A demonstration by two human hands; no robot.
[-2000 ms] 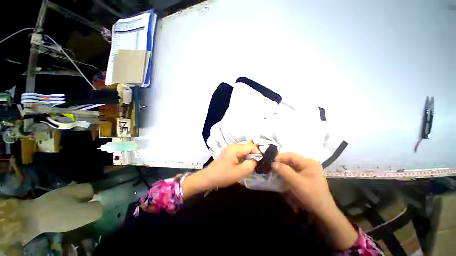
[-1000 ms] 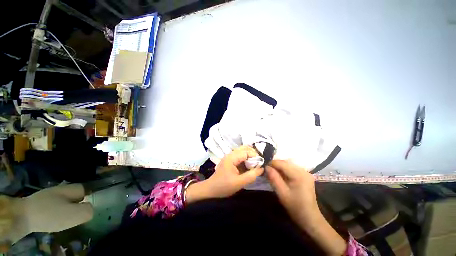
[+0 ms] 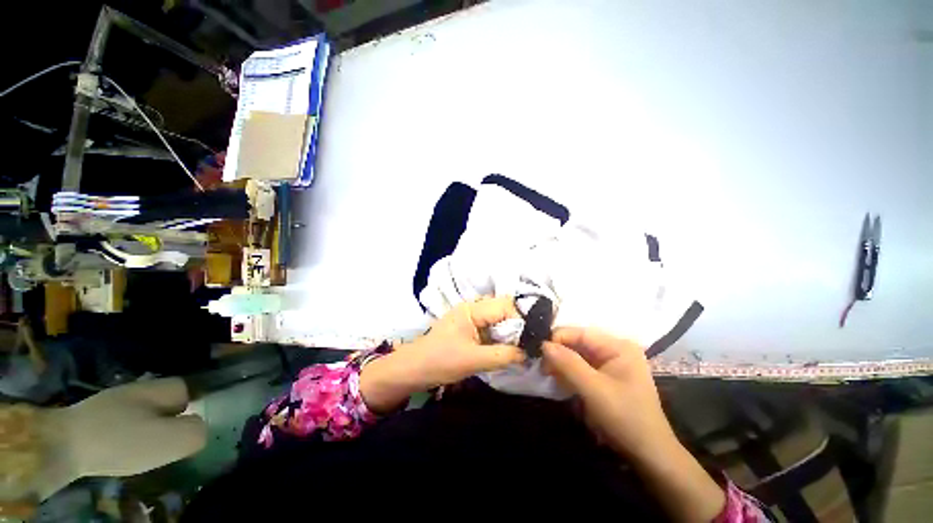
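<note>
The black garment (image 3: 444, 233) lies with its white lining (image 3: 604, 281) up, bunched near the table's front edge. Narrow black bands (image 3: 524, 196) border the lining at the back and right. My left hand (image 3: 450, 347) pinches gathered white and black cloth. My right hand (image 3: 604, 373) holds the lower end of a small dark piece (image 3: 536, 325) between its fingertips, close beside the left fingers. The fingertips partly hide the cloth they hold.
Thread snips (image 3: 868, 257) lie on the white table (image 3: 716, 123) at the right. A blue-edged clipboard with papers (image 3: 276, 112) lies at the far left. A pale bottle (image 3: 246, 304) is at the left edge, with a marked tape (image 3: 778, 370) along the near edge and a beige dress form (image 3: 128, 429) below left.
Both hands stay at the same part of the cloth. The small dark piece has turned and now shows more fully between the fingertips. The view has shifted slightly.
</note>
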